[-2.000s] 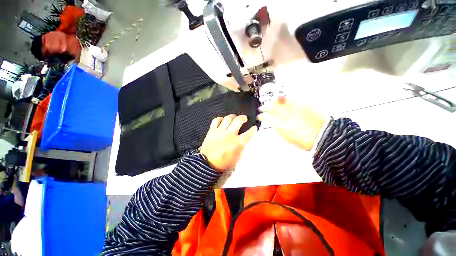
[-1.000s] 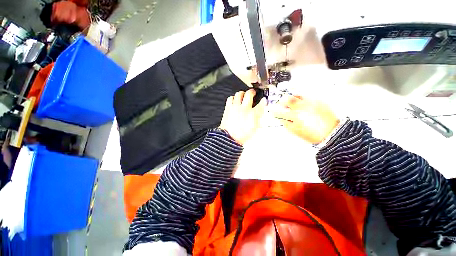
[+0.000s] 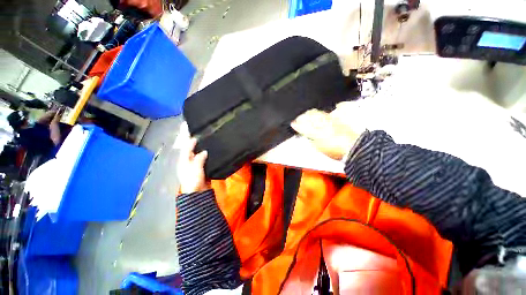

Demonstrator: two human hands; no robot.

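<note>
The black back panel [image 3: 230,86] lies on the white table, its right end near the presser foot and needle [image 3: 369,72]. A camouflage strip [image 3: 300,72] runs along its middle, crossed by a black band [image 3: 248,83]. My left hand [image 3: 193,164] grips the panel's near left corner; the thumb shows at its edge, and other fingers are partly hidden. My right hand [image 3: 326,131] lies at the panel's near right edge, fingertips touching it; whether it grips is unclear.
The control panel [image 3: 481,39] is at the upper right. Thread snips are cut off at the right rim. Blue bins [image 3: 147,75] stand left of the table [image 3: 455,109]. An orange apron [image 3: 323,201] covers my lap. A person [image 3: 40,135] is at the far left.
My left hand has moved from beside the needle to the panel's left corner. The panel has turned, its left end off the table's near edge. The view has shifted left.
</note>
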